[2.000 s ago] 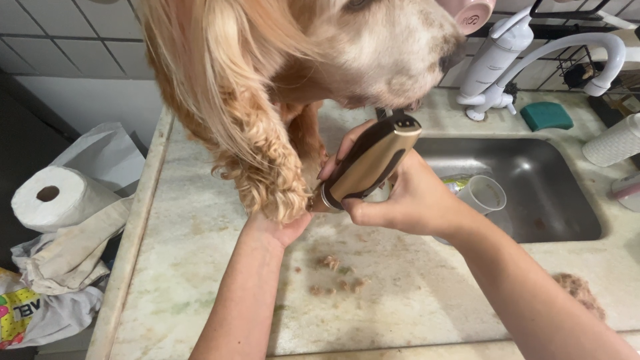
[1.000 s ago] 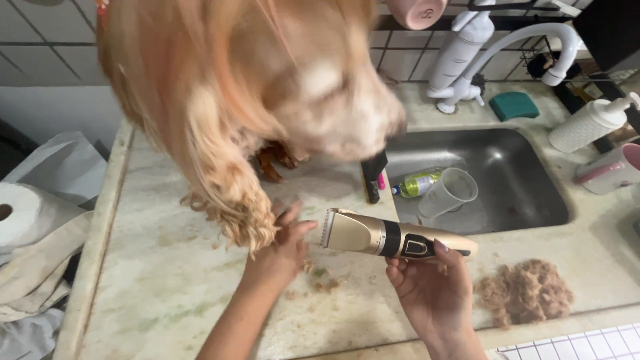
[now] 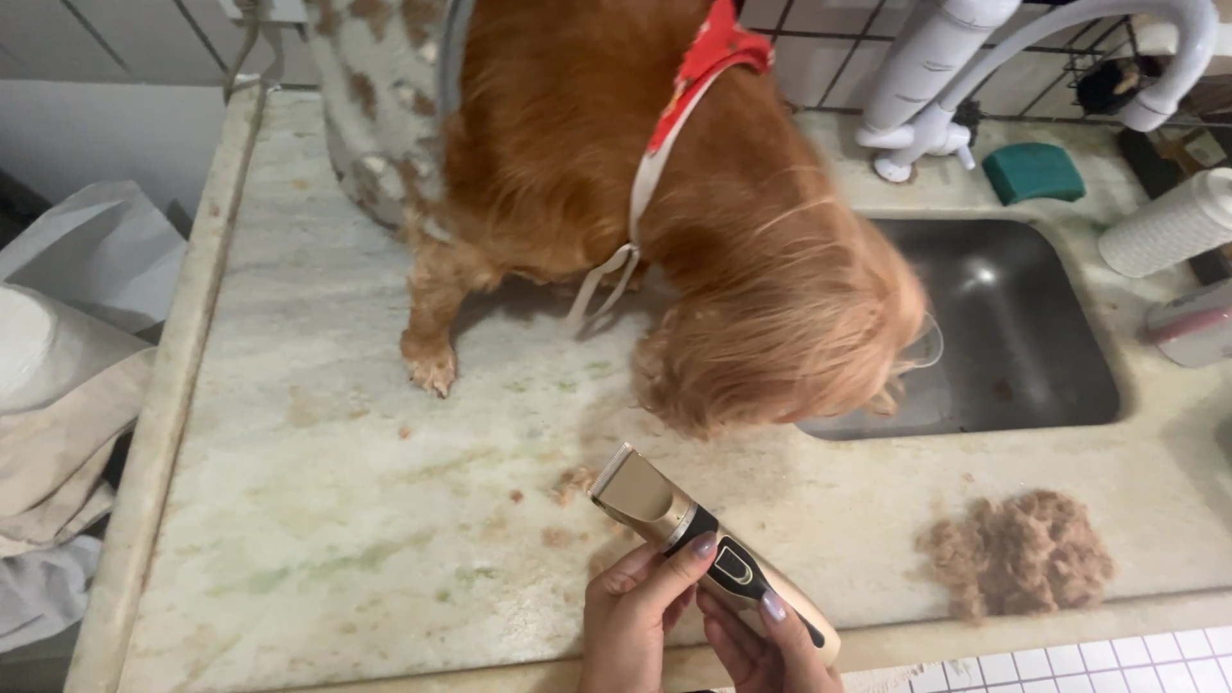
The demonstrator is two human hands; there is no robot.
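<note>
Gold-and-black hair clippers [image 3: 717, 553] are held between both hands above the front of the marble counter, blade toward the upper left. My left hand [image 3: 645, 606] grips them near the black band, thumb on top. My right hand [image 3: 770, 645] holds the lower body, thumb by the black panel. Beyond them a long-haired reddish-tan dog [image 3: 597, 144] stands on the counter [image 3: 289, 462], head lowered toward the sink, its face hidden by hair. It wears a red bandana [image 3: 717, 58] with a pale strap and a spotted garment [image 3: 385, 106]. Small hair tufts [image 3: 575, 484] lie near the blade.
A steel sink [image 3: 1020, 327] holds a clear cup [image 3: 926, 342], partly hidden by the dog's head. Behind are a white faucet [image 3: 924, 125] and green sponge [image 3: 1035, 173]. A clipped-hair pile [image 3: 1025, 553] lies right. A paper roll [image 3: 48, 346] and cloths [image 3: 67, 443] stand left, past the raised edge.
The dog has turned and lowered its head toward the sink. My left hand, earlier at the dog's paw, is now on the clippers with my right hand. The clippers are away from the dog's leg.
</note>
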